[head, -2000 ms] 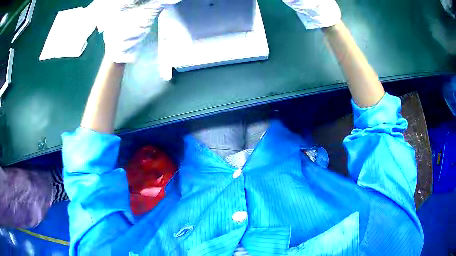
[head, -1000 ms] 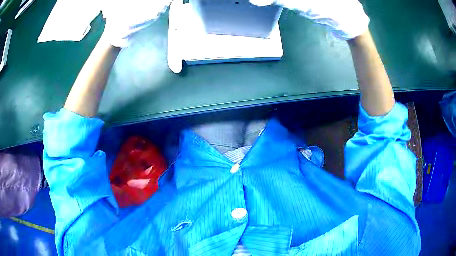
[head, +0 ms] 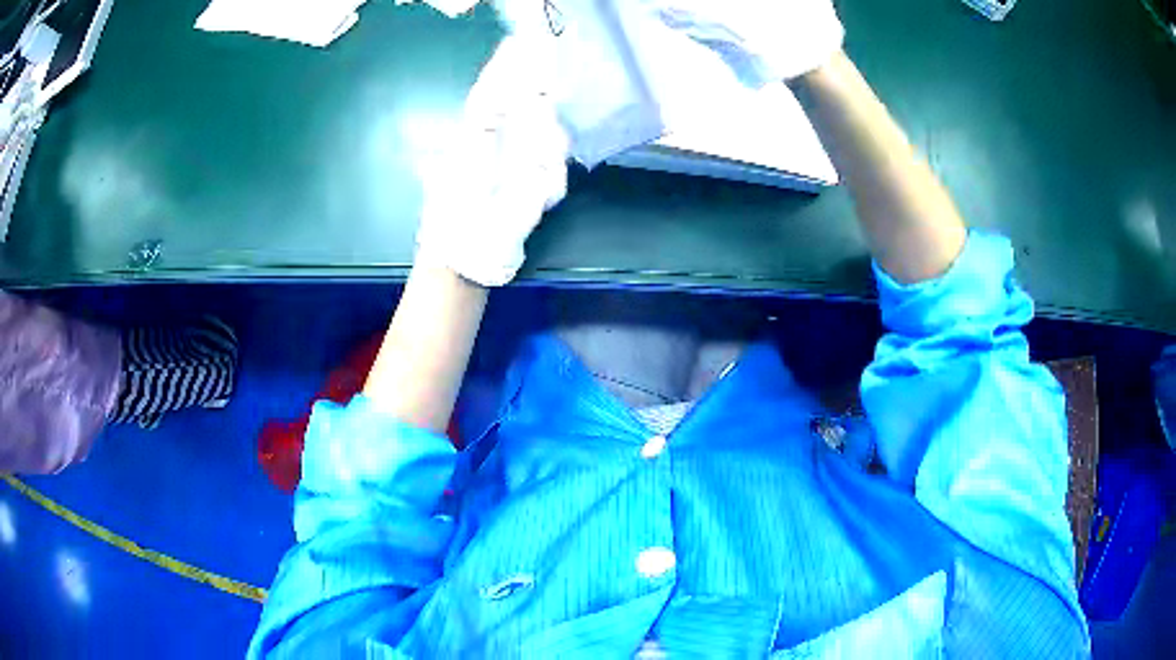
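Observation:
My left hand, in an overexposed white glove, is at the near side of the bench with its fingers on a grey translucent sheet or bag. The sheet hangs tilted over the left part of a white box. My right hand, also white-gloved, is over the box's far part near the top edge of the view. Its fingertips are blurred and overexposed, so I cannot tell whether they hold anything. The upper part of the box is cut off or covered by the hands.
White leaflets lie on the green bench at the upper left. White-edged items are at the far left. Below the bench are a red bag, a brown carton, a blue bin or stool and a person's striped sleeve.
The view has swung left. My left hand has come nearer and right, now with the grey sheet. The sheet no longer lies flat in the box, and the box looks turned.

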